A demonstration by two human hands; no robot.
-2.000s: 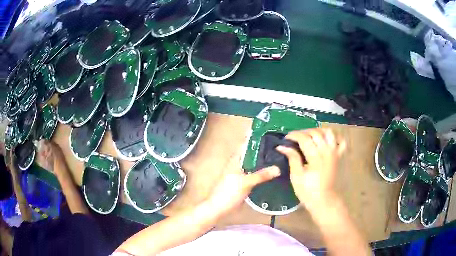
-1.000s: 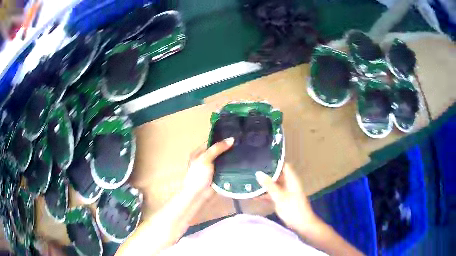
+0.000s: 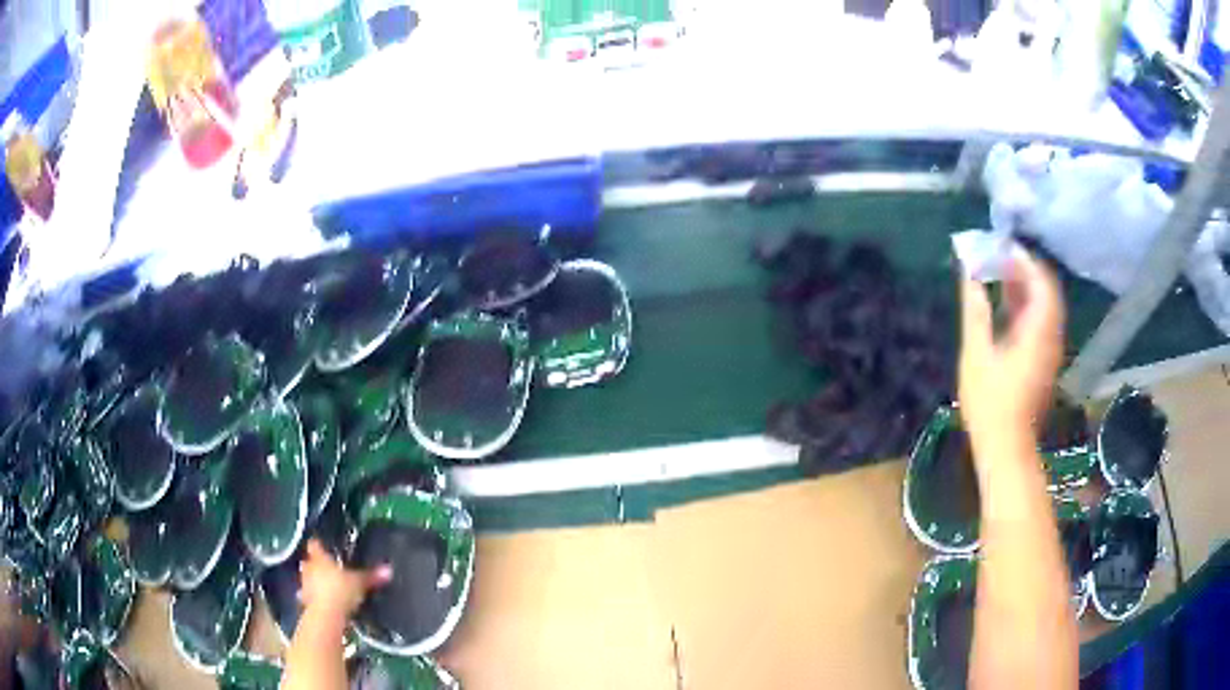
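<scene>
My left hand (image 3: pixel 335 590) is at the lower left, its thumb over the dark panel of a green-and-black housing (image 3: pixel 429 573) with a pale rim. Whether it grips the housing is unclear. My right hand (image 3: pixel 1012 337) is raised at the right, thumb and fingers bent towards each other beside a small white piece (image 3: pixel 985 256). The blurred frame does not show whether it holds that piece. Another housing (image 3: pixel 942 627) lies at the lower right, beside my right forearm.
Overlapping housings (image 3: pixel 270 479) cover the left side. More housings (image 3: pixel 1126 553) lie at the right. A heap of black pads (image 3: pixel 863 337) is on the green surface beyond the tan cardboard (image 3: pixel 755 566). A pale strip (image 3: pixel 621 466) crosses the bench. A crumpled pale bag (image 3: pixel 1093 216) is far right.
The housing between my hands has left the middle. A housing now shows at the near side of the right group. My hands have moved apart, left to the stack and right up and outward; the view has shifted.
</scene>
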